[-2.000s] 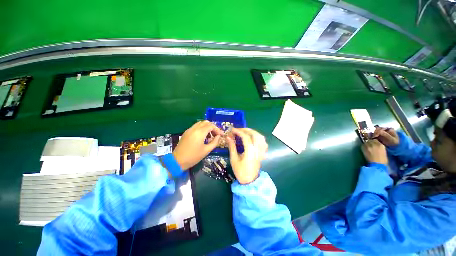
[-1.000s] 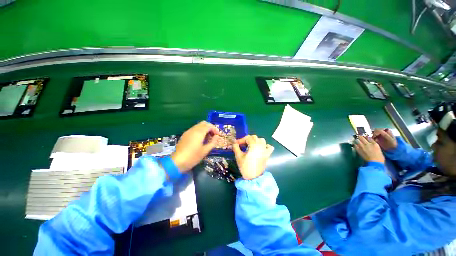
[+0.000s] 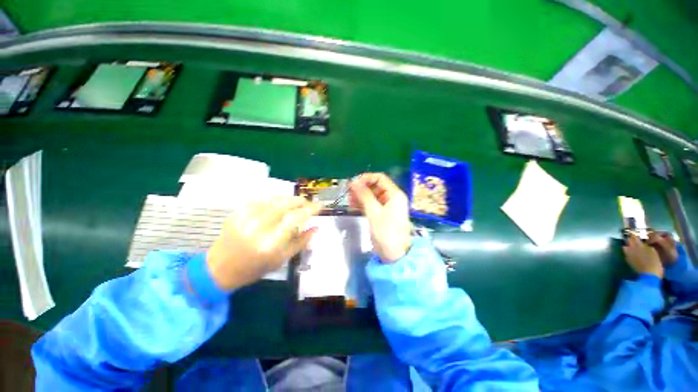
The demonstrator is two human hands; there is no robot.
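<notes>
An open tablet unit [image 3: 337, 264] lies in front of me, with its gold and silver circuit board end [image 3: 325, 186] at the far side. My left hand [image 3: 264, 233] is over the tablet's left edge and the lined sheet, fingers together and pointing right; whether it holds something is hidden. My right hand [image 3: 385, 210] is over the tablet's upper right, thumb and finger pinched on a thin dark tool or part [image 3: 342, 197] that slants down to my left fingertips. The lined adhesive sheet [image 3: 174, 226] lies left of the tablet, partly under my left hand.
The blue bin [image 3: 458, 195] with tan components [image 3: 430, 194] stands right of my right hand. Small dark parts [image 3: 449, 262] lie below it. Pale sheets [image 3: 536, 203] lie further right, white strips [image 3: 29, 233] far left. Open tablets [image 3: 268, 103] line the far side. Another person's hands [image 3: 647, 253] work at right.
Both hands have moved from the blue bin to the tablet's board end. A thin dark item now shows at my right fingertips. The view has turned, so the bench items sit further right.
</notes>
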